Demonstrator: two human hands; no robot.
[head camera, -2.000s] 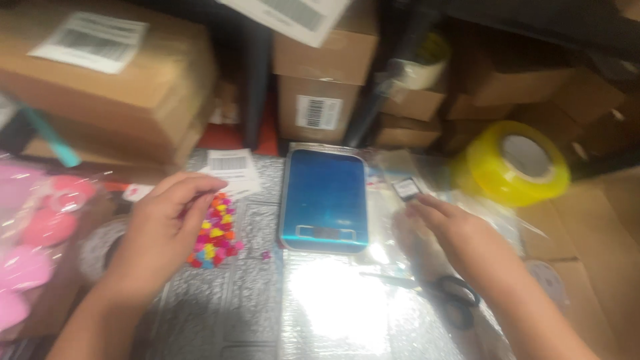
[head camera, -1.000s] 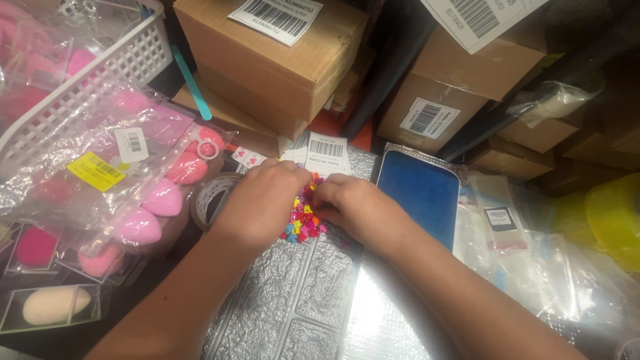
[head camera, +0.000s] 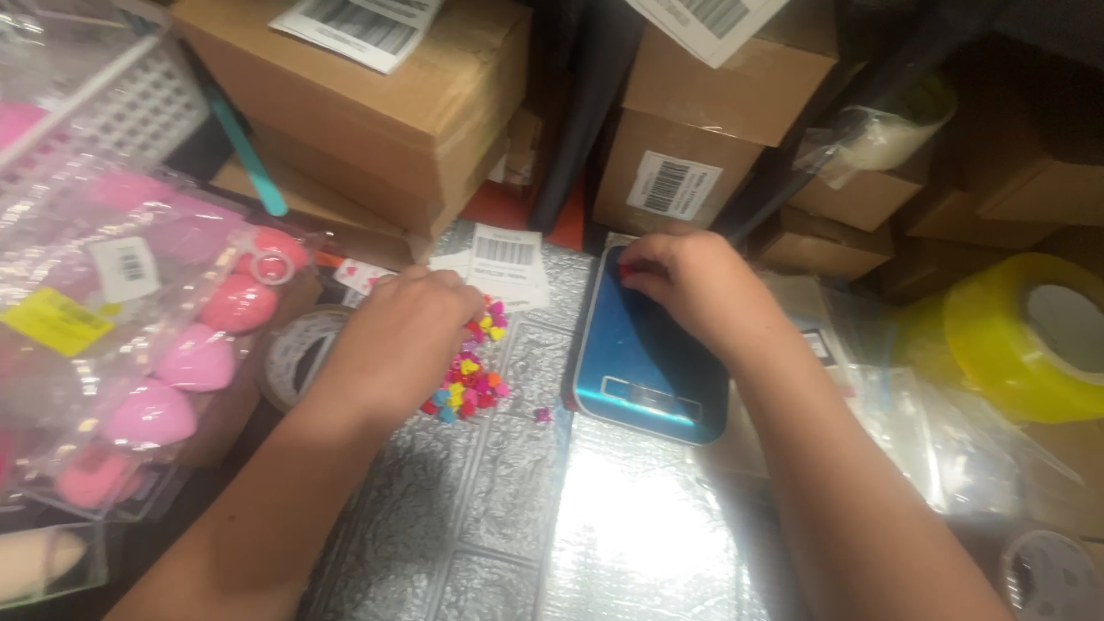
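Note:
My left hand (head camera: 414, 336) rests over the left side of a pile of small colorful beads (head camera: 470, 379) on the silver brick-pattern sheet (head camera: 509, 466); what its fingertips touch is hidden. With my right hand (head camera: 681, 276) I pinch a small red piece (head camera: 624, 270) above the upper end of a blue digital scale (head camera: 638, 371). One purple bead (head camera: 542, 415) lies apart from the pile, left of the scale. Printed barcode labels (head camera: 507, 259) lie just beyond the pile.
Bagged pink makeup sponges (head camera: 194, 358), a white basket (head camera: 147, 103) and a tape roll (head camera: 297, 358) are at left. Cardboard boxes (head camera: 345, 112) stand behind. A large yellow tape roll (head camera: 1009, 336) and clear plastic bags (head camera: 940, 440) are at right.
My right hand has moved from the bead pile to above the scale, with a red piece between its fingers. My left hand stays at the pile. The view has shifted right.

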